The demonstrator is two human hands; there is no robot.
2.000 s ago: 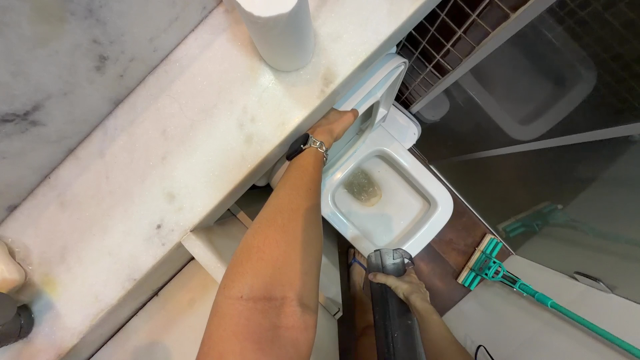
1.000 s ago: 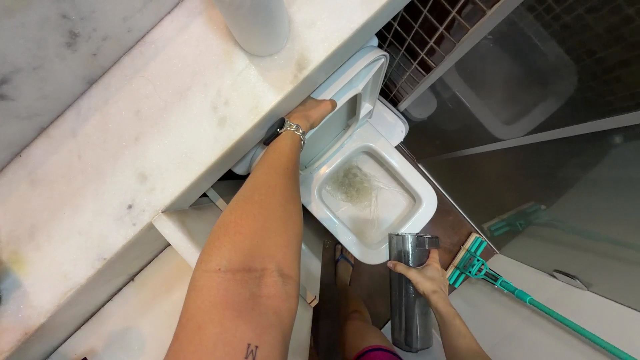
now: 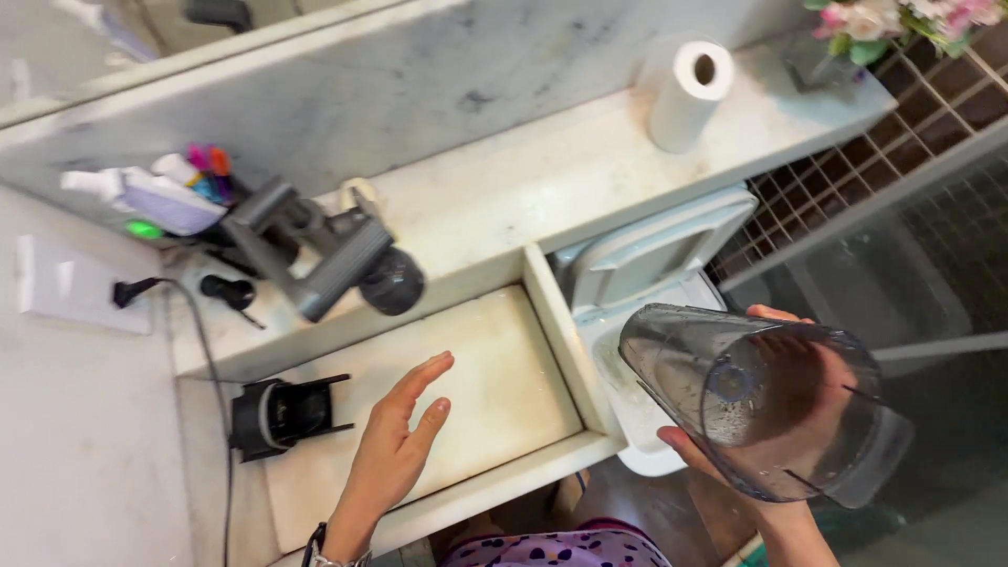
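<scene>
My right hand (image 3: 780, 441) holds a clear smoky plastic container (image 3: 740, 402), its wide opening facing me; drops cling to the inside wall. Behind it is the white toilet (image 3: 646, 449), lid (image 3: 654, 260) raised. My left hand (image 3: 402, 433) hangs above the sunken marble basin (image 3: 480, 378) with fingers spread, holding nothing. Left of that hand a black plastic part (image 3: 283, 417) lies in the basin. A grey and black handheld appliance (image 3: 331, 260), perhaps a vacuum head, rests on the counter.
On the marble ledge stand a paper towel roll (image 3: 689, 98) and flowers (image 3: 882, 24) in a glass vase. Tubes and brushes (image 3: 173, 189) crowd the left corner. A black cord (image 3: 209, 339) hangs by the left wall. A glass panel (image 3: 929, 307) stands at right.
My left hand has left the toilet lid and is over the basin. The container, upright near the toilet's front edge before, is raised and tilted in my right hand. The view has swung left.
</scene>
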